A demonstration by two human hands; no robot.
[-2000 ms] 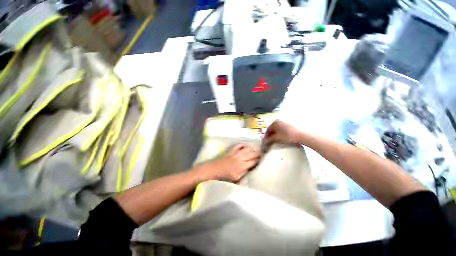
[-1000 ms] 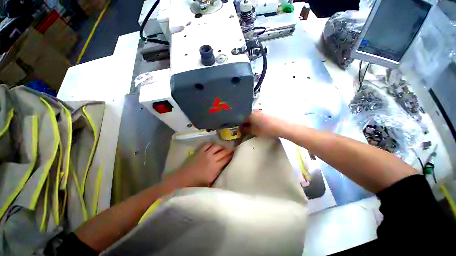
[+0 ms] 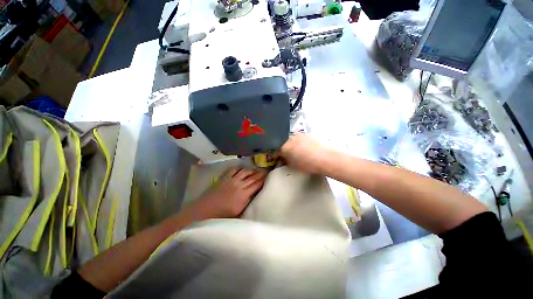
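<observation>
A large beige bag body (image 3: 263,251) lies in front of me, its upper part under the sewing machine head (image 3: 242,117). A small yellow presser clamp (image 3: 265,159) shows below the head. My left hand (image 3: 234,191) lies on the fabric left of the clamp, fingers bent, pressing it down. My right hand (image 3: 301,153) is at the right of the clamp, its fingertips on the raised fabric edge and partly hidden by the hand and the machine. The needle is hidden behind the machine head.
A pile of beige bags with yellow edges (image 3: 52,187) stands at left. At right are a tilted touchscreen (image 3: 459,35), clear bags of dark hardware (image 3: 447,163) and a green-handled tool (image 3: 504,195). A white plate with a dark opening (image 3: 374,239) lies right of the fabric.
The view has tilted down from the first frame. Since one second ago, the machine head appears slightly further left and lower. Both hands stay at the clamp on the fabric.
</observation>
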